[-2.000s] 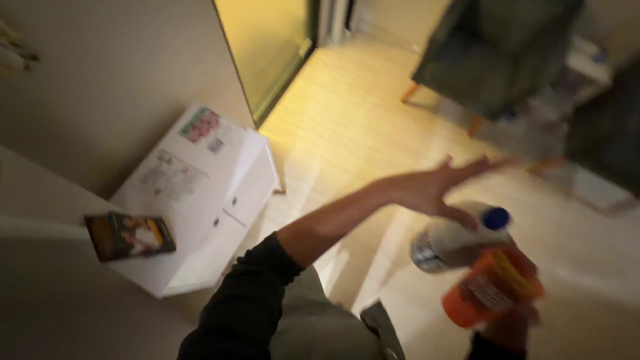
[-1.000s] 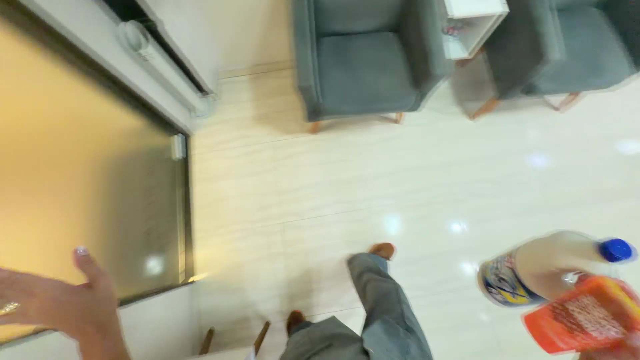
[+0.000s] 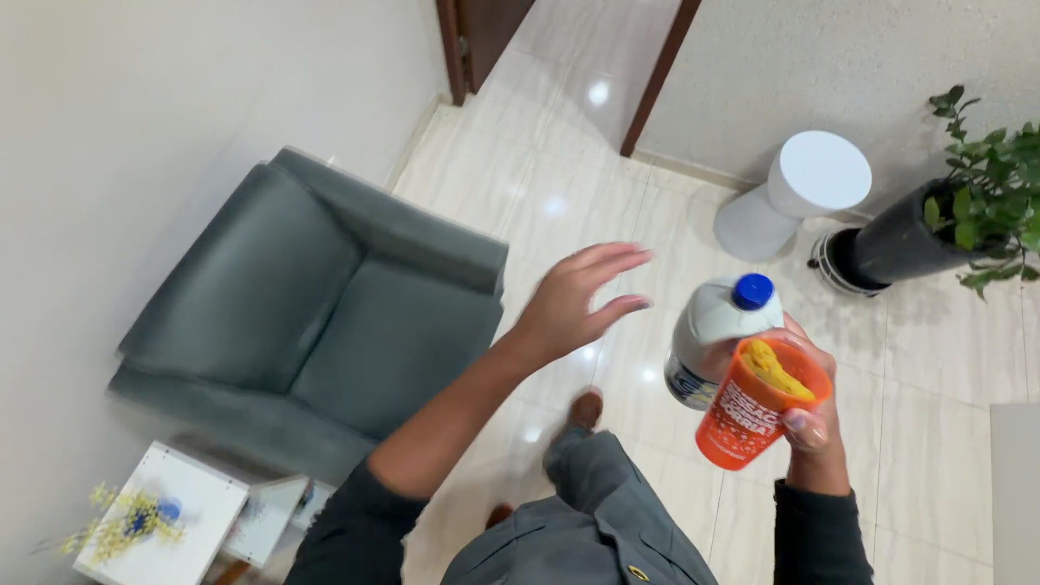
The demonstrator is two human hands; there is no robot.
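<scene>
My right hand [image 3: 812, 406] grips an orange plastic cup [image 3: 743, 418] that bears white writing, with a yellow cloth-like item [image 3: 772, 370] inside. The same hand also holds a whitish plastic bottle [image 3: 707, 325] with a blue cap, just behind and to the left of the cup; the fingers around it are partly hidden. My left hand [image 3: 581, 301] is held out over the floor with its fingers apart and nothing in it, to the left of the bottle.
A grey-green armchair [image 3: 357, 317] stands at the left, beside a small white table [image 3: 203, 520] with yellow flowers. Ahead is a doorway with a dark wooden frame [image 3: 662, 77]. A white round stool or side table [image 3: 825, 171] and a potted plant [image 3: 910, 236] stand at the right.
The view has swung far round, from a white cabinet and a glass panel to the armchair and doorway. The bottle and cup stay in my right hand; my left remains empty.
</scene>
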